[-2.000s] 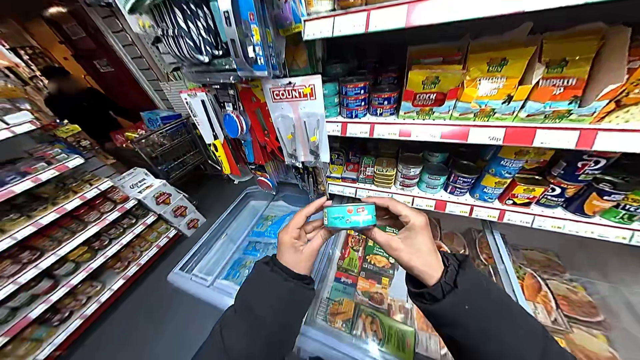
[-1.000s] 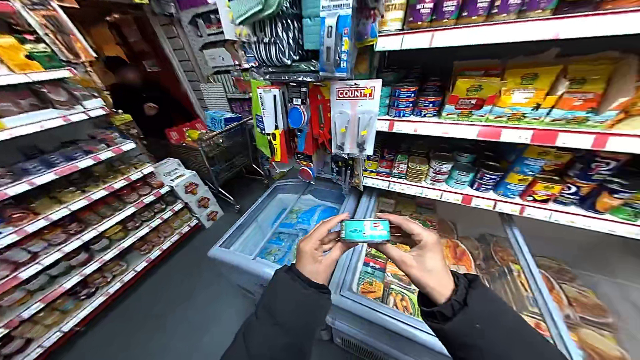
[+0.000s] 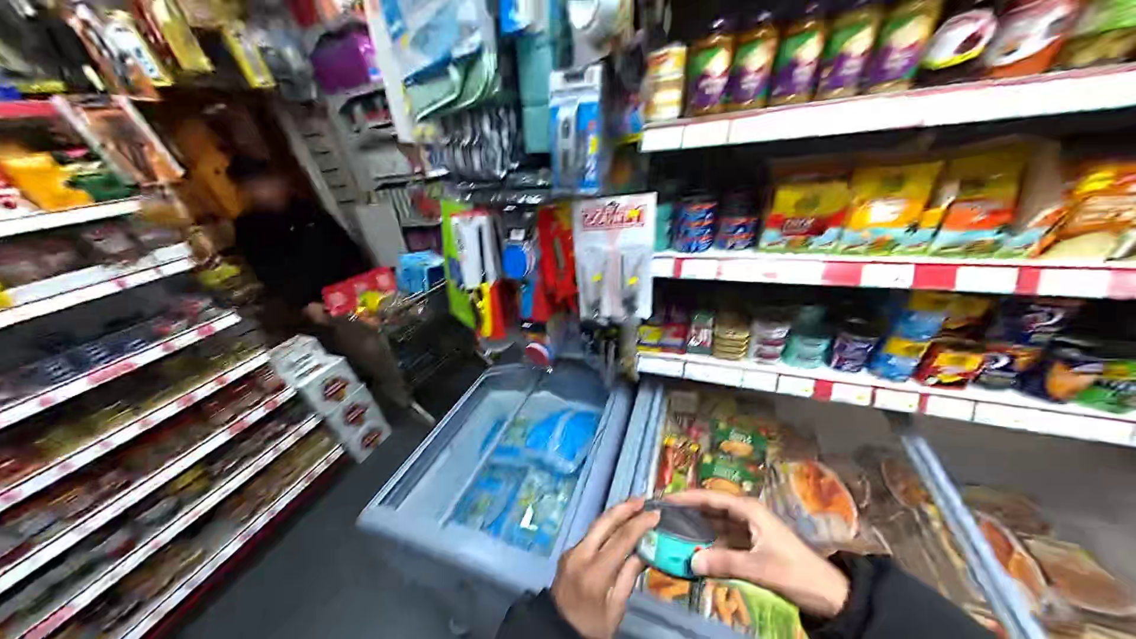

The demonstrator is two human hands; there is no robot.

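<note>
A small round teal tin (image 3: 676,540) with a dark top sits between my two hands, low and right of centre. My left hand (image 3: 603,564) grips its left side, fingertips on the upper rim. From the right, my right hand (image 3: 763,550) holds it with the thumb on its side and the fingers behind. The tin is tilted, showing its top face; its underside is hidden. Beneath the hands lies a chest freezer with packaged frozen food (image 3: 737,453).
Another chest freezer (image 3: 390,515) with blue bags stands left of it. Shelves of tins and packets (image 3: 887,273) run along the right, more shelves (image 3: 133,404) on the left. Stacked boxes (image 3: 333,395) stand near a person in dark clothes (image 3: 284,235) and a trolley (image 3: 426,333).
The tin has tipped in my hands, so its dark top now shows where its teal side faced me before. The view has swung left.
</note>
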